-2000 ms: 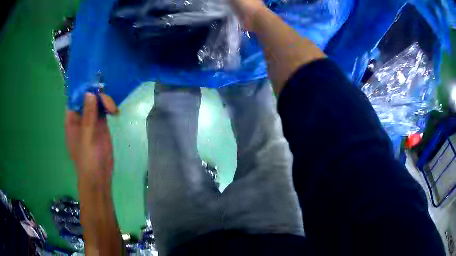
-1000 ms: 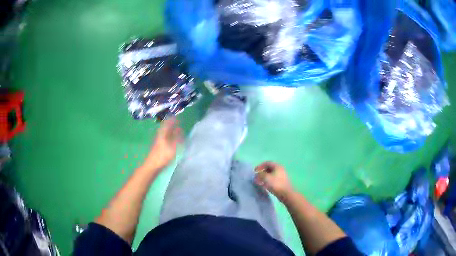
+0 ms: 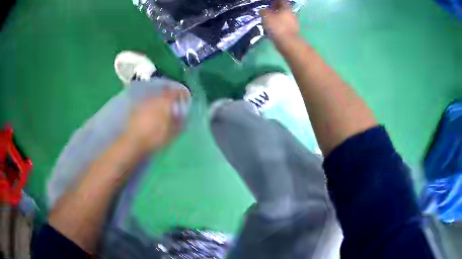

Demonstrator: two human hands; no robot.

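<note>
Dark folded garments in shiny clear plastic (image 3: pixel 213 25) lie at the top of the view, cut off by its upper edge. My right hand (image 3: pixel 281 23) is at their right side, its fingers on the plastic and partly cut off by the edge; it appears to grip them. My left hand (image 3: pixel 157 119) is blurred, in front of my left shin, below the garments and apart from them. Something pale shows at its fingers, but I cannot tell whether it is held.
A red stool (image 3: pixel 12 169) stands at the left edge. A blue plastic bag (image 3: pixel 446 167) lies at the right edge, more blue plastic at the top right corner. Another shiny dark pack (image 3: pixel 195 244) is at the bottom, behind my legs. My white shoes are on the green floor.
The view has turned, and the large open blue sacks have left it. My right hand has moved up from beside my leg to the dark packs. My left hand is now by my shin.
</note>
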